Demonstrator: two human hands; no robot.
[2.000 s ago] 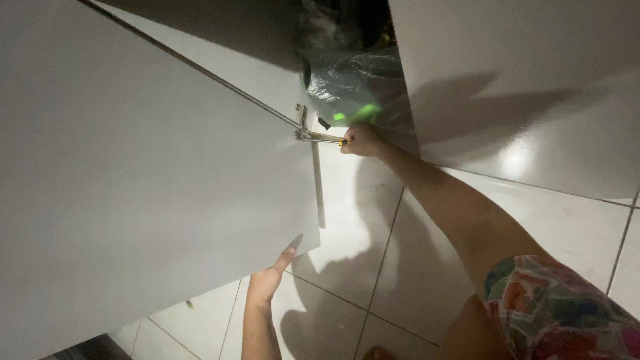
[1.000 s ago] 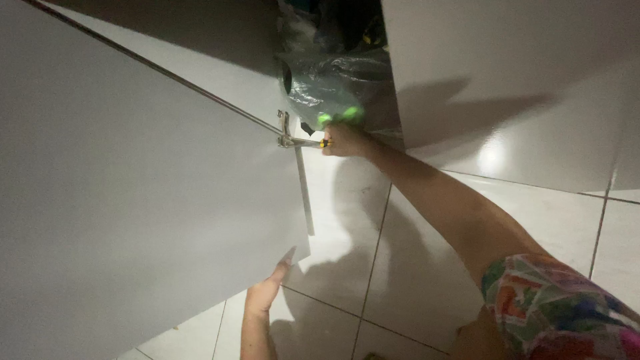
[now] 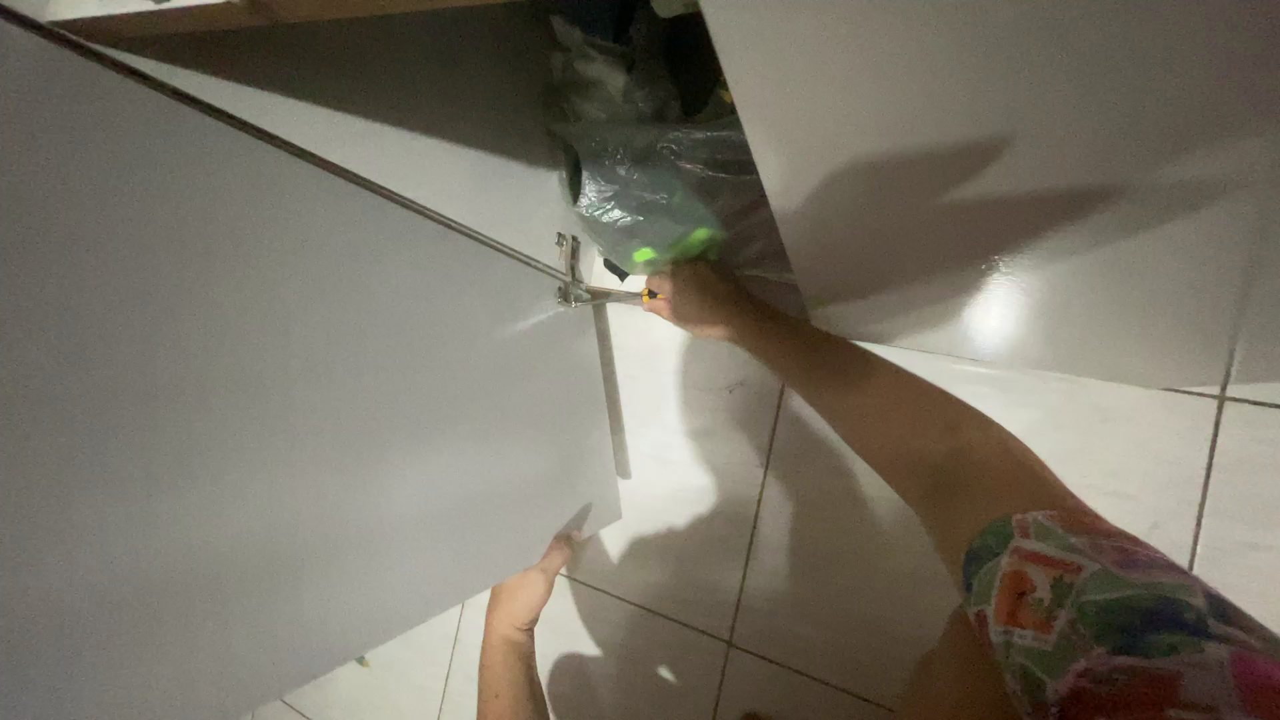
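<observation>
A large pale grey cabinet door panel (image 3: 300, 380) fills the left side, its lower corner gripped by my left hand (image 3: 530, 590), thumb on the face and fingers hidden behind. At the door's upper right edge is a metal cabinet hinge (image 3: 570, 270). My right hand (image 3: 700, 297) closes around a screwdriver (image 3: 625, 296), whose metal shaft reaches left to the hinge. Yellow and black of its handle show at the fist. Whether the tip sits in a screw cannot be told. Just above my right hand lies a clear plastic bag (image 3: 650, 190) with bright green spots near its bottom.
Another pale panel (image 3: 1000, 150) with a glossy surface stands at the right. Dark, cluttered contents show between the panels at the top, beneath a wooden edge (image 3: 200, 18). White floor tiles (image 3: 820, 640) with dark joints lie below, crossed by shadows of the arms.
</observation>
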